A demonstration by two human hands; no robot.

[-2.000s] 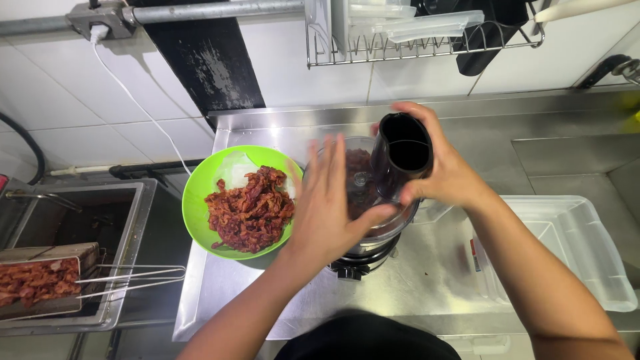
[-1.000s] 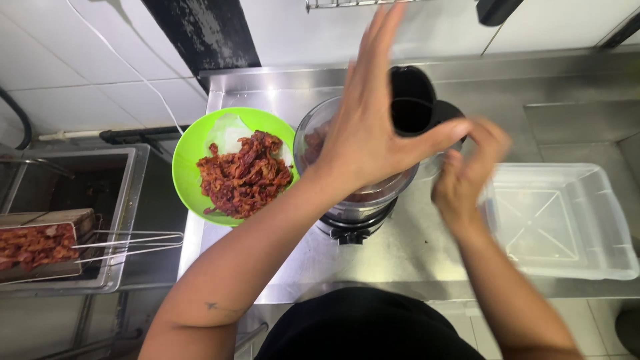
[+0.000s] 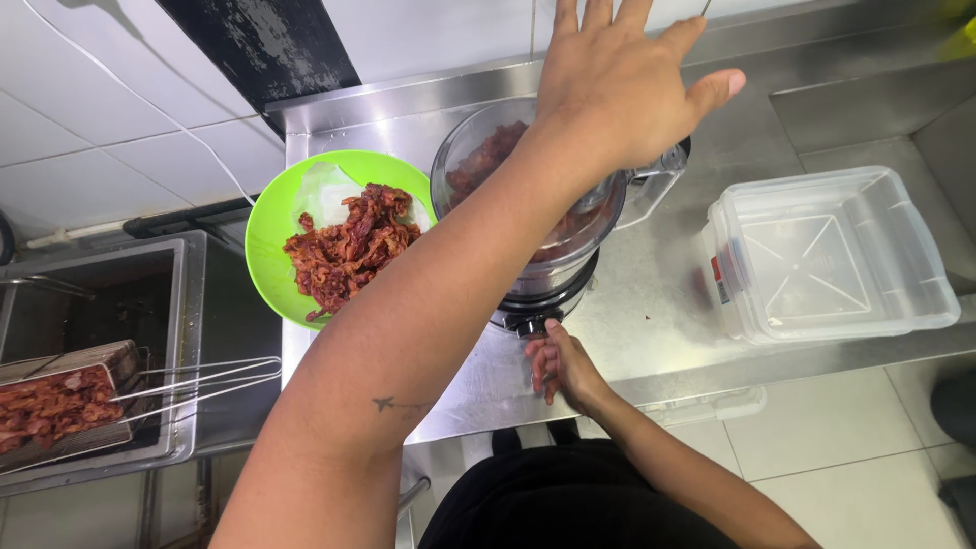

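My left hand (image 3: pixel 621 88), palm down with fingers spread, is over the far right part of a food processor's clear bowl (image 3: pixel 496 130); whether it presses on the top is hidden. Dark red fried meat pieces (image 3: pixel 484 164) show inside the bowl. At the front of the black base, my right hand (image 3: pixel 560 362) has its thumb or a finger at the control knob (image 3: pixel 537 324), its other fingers loosely curled. Beside the bowl on the left sits a lime green bowl (image 3: pixel 267 252) holding crisp fried meat (image 3: pixel 343 252) and white paper (image 3: pixel 324 194).
A clear plastic container (image 3: pixel 801 267) stands on the steel counter (image 3: pixel 640 343) to the right. At the left, a wire fryer basket (image 3: pixel 122 366) of fried meat rests over a fryer (image 3: pixel 183 305). A white cord (image 3: pixel 137 99) hangs along the tiled wall.
My right hand has come down from the top of the food processor to its front knob. My left hand has stayed above the bowl, its fingers now spread over the far side.
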